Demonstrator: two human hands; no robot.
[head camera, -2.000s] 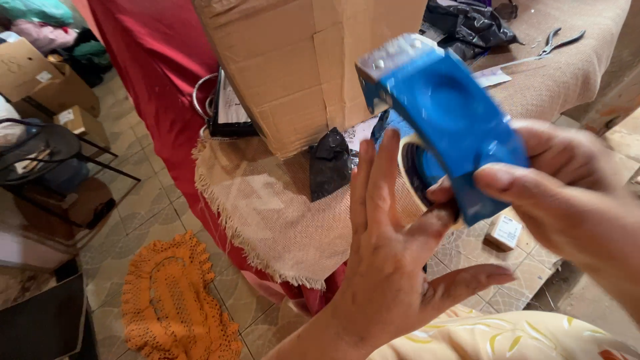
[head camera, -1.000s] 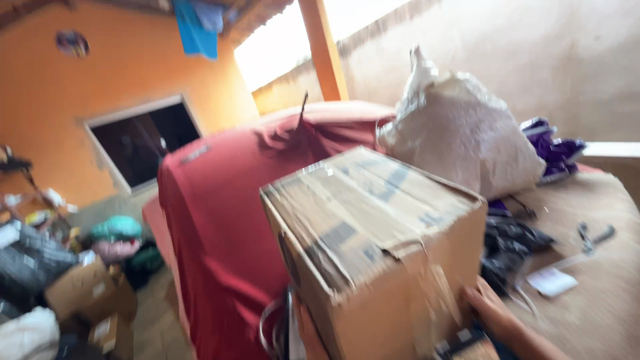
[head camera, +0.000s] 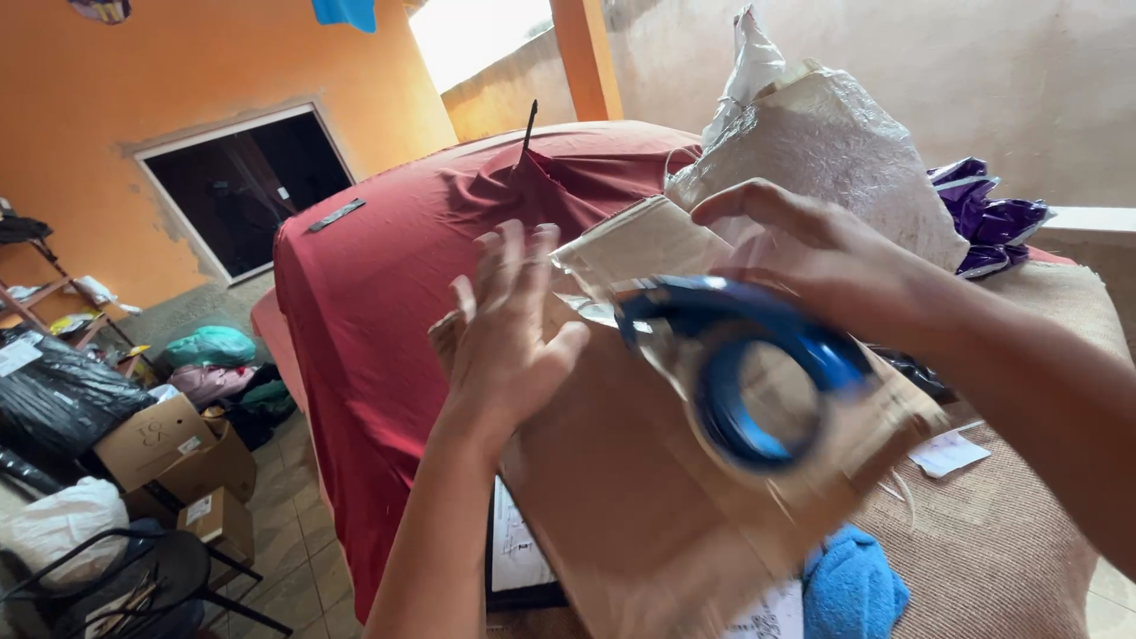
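Observation:
A cardboard box (head camera: 612, 444) stands tilted in front of me, its brown side facing me. A blurred blue hand-held tape dispenser (head camera: 799, 324) with its roll of tape lies against or just over that side. My left hand (head camera: 510, 355) is at the box's upper left edge, fingers spread and nothing gripped. My right hand (head camera: 781, 235) is bent over the upper right edge, just above the dispenser. Blur hides its fingertips, so whether it grips the box or the dispenser cannot be told.
Behind the box is a large form under red cloth (head camera: 382, 311). A white plastic sack (head camera: 825, 160) and purple packages (head camera: 994, 217) stand at the back right. A blue cloth (head camera: 852, 586) and paper (head camera: 948, 453) lie on burlap (head camera: 1003, 532). A black chair (head camera: 169, 568) is at lower left.
The view has swung strongly between frames. Two seconds ago both hands held the dispenser in front of the box; one second ago they were low at the box's sides. Now both are up at its upper edges.

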